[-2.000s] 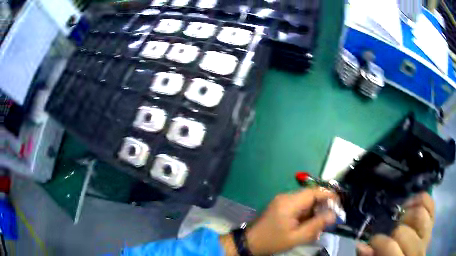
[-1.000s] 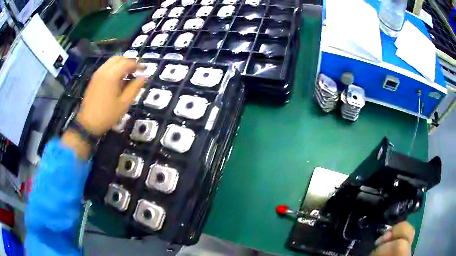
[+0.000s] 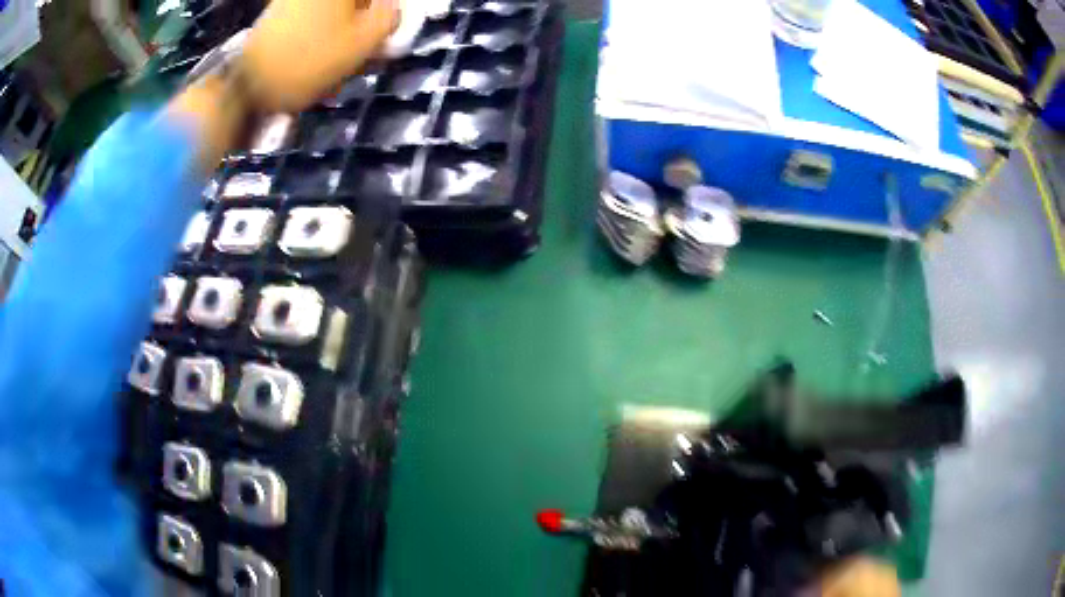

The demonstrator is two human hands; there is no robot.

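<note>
My left hand (image 3: 313, 49) is at the top left, over the far black tray (image 3: 479, 227); it is blurred, and a silver-white piece shows by its fingertips, but whether it is gripped I cannot tell. The near blister tray (image 3: 350, 490) holds rows of silver-white square housings (image 3: 269, 394) with round holes. The black clamping fixture (image 3: 771, 501) stands at the lower right, blurred, with a red-tipped side clamp (image 3: 551, 521) on its left. My right hand (image 3: 862, 577) is cut off by the bottom edge at the fixture; its fingers are mostly hidden.
A blue box (image 3: 747, 175) with white papers (image 3: 689, 58) and a clear container (image 3: 801, 21) stands at the back right. Two short stacks of housings (image 3: 704, 231) are before it. A tiny metal piece (image 3: 823, 316) lies on the green mat (image 3: 491, 385). A grey floor lies at the right.
My left hand has moved from the near tray up to the far tray. The view has shifted, so trays, box and fixture appear further left. My right hand stays at the fixture.
</note>
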